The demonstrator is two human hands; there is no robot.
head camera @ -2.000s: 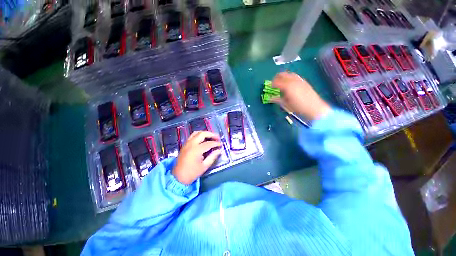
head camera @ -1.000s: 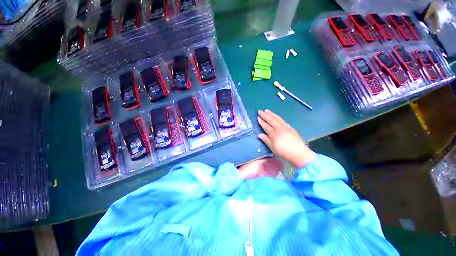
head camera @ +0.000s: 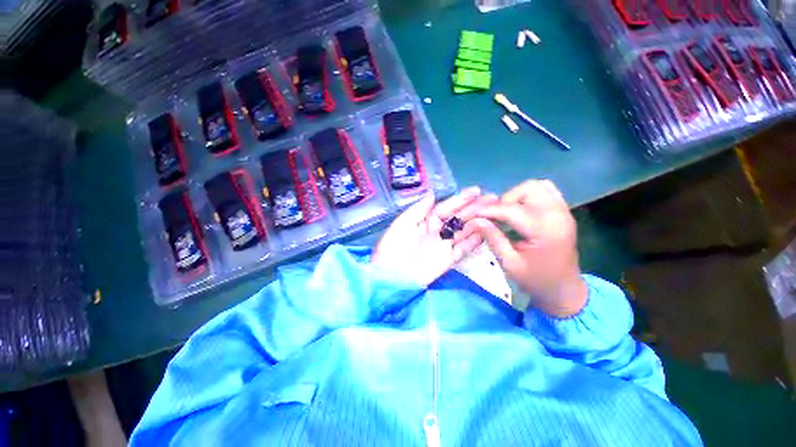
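My left hand (head camera: 419, 244) is palm up near the bench's front edge and holds small dark components (head camera: 450, 229) on the palm and fingers. My right hand (head camera: 532, 231) is beside it, its fingertips bent over the left fingers; whether they pinch a part cannot be told. To the left, a clear blister tray (head camera: 305, 240) holds two rows of black phones (head camera: 340, 170) with red edges, backs up. A white sheet or bag (head camera: 487, 272) lies below my hands, partly hidden.
Green batteries (head camera: 473, 61), small pale cylinders (head camera: 528, 37) and a thin tool (head camera: 534, 122) lie right of the tray. Stacked trays with red front-up handsets (head camera: 672, 79) stand at the right edge. A tall tray stack (head camera: 39, 236) stands at left; filled trays (head camera: 236, 52) are behind.
The left hand has come up from the front edge, now palm up with dark parts. The right hand has moved over to its fingers. The view has shifted, so the bench items appear higher.
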